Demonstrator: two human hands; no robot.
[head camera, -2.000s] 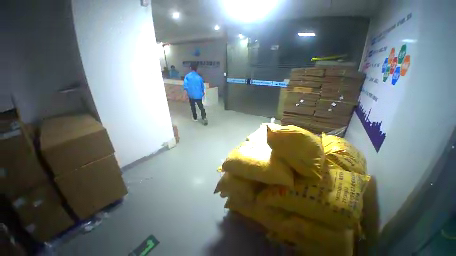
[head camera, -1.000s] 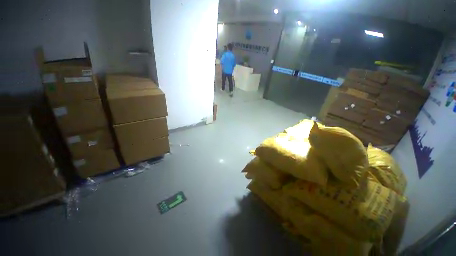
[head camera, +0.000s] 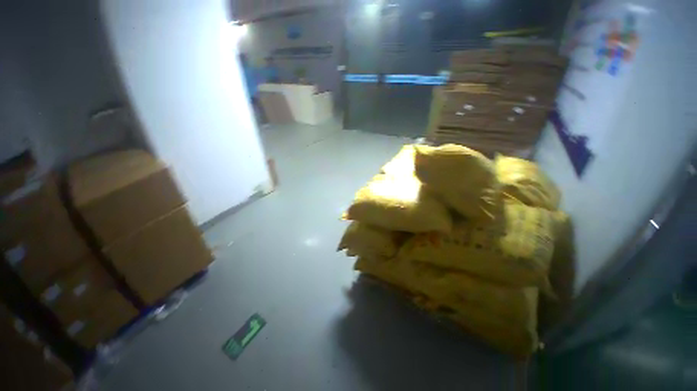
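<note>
Neither of my hands is in the picture. Nearest in front of me, right of centre, several bulging yellow woven sacks lie piled on the grey floor. Dark print shows on some of them. The pile casts a shadow on the floor to its lower left. The view is somewhat blurred.
Stacked brown cartons stand at left beside a white pillar. More cartons are stacked behind the sacks, before dark glass doors. A green floor sign lies ahead. A person in blue is partly hidden near a white counter.
The view has swung right and tilted down, so the sacks and cartons appear further left than a second ago. The person in blue has moved left, partly behind the pillar.
</note>
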